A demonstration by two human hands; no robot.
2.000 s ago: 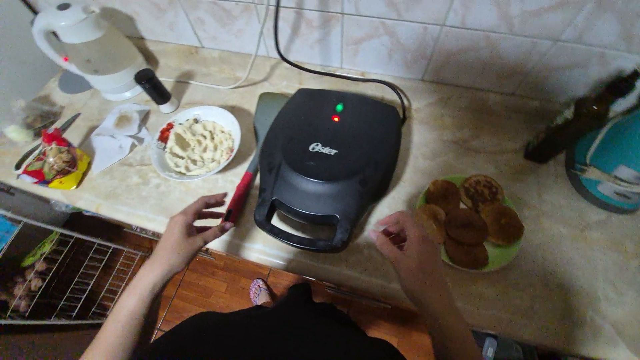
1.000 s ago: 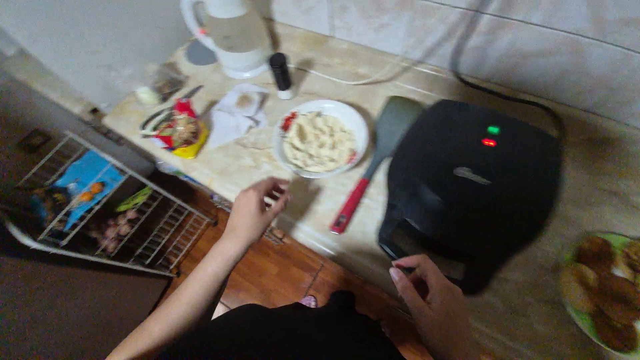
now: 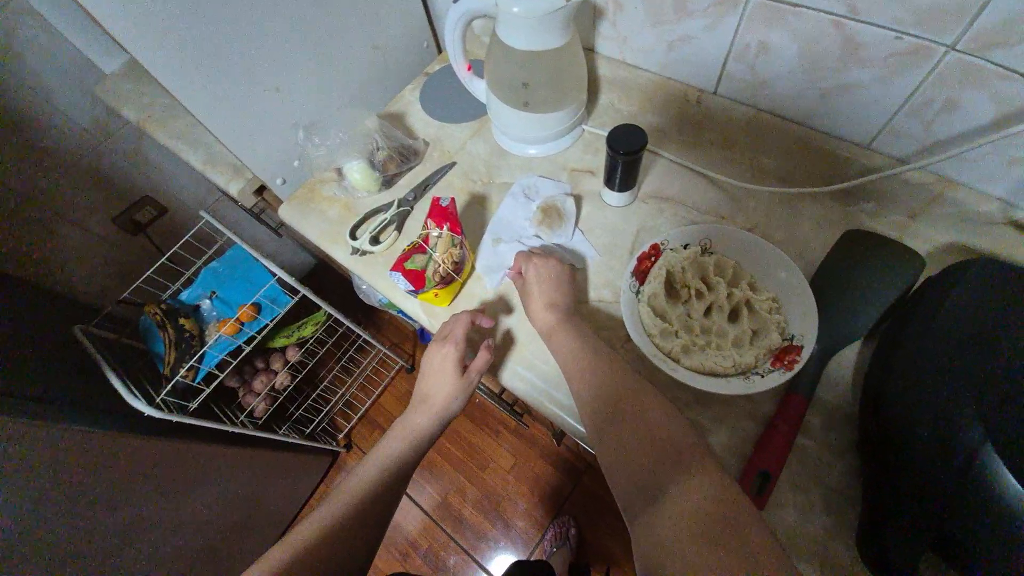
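My right hand (image 3: 546,288), its fingers bent together, is over the near edge of a white paper (image 3: 512,220) with a brownish patch; whether it pinches the paper cannot be told. My left hand (image 3: 454,364) hangs with fingers apart by the counter's front edge, nothing in it. Beyond it lies a red and yellow food packet (image 3: 436,260), beside scissors (image 3: 400,210) with pale handles. To the right, a white floral bowl (image 3: 720,386) holds a pale mash or dough (image 3: 712,312) with finger-like dents.
A white electric kettle (image 3: 536,80) and a black-topped shaker (image 3: 624,164) stand at the back. A plastic bag (image 3: 384,156) lies far left. Right of the bowl are a red-handled spatula (image 3: 856,296) and a black appliance (image 3: 952,400). A wire rack (image 3: 328,400) with produce stands left, below the counter.
The view has swung left. My right hand has moved from beside the black appliance, across past the bowl, to the white paper. My left hand is now near the food packet.
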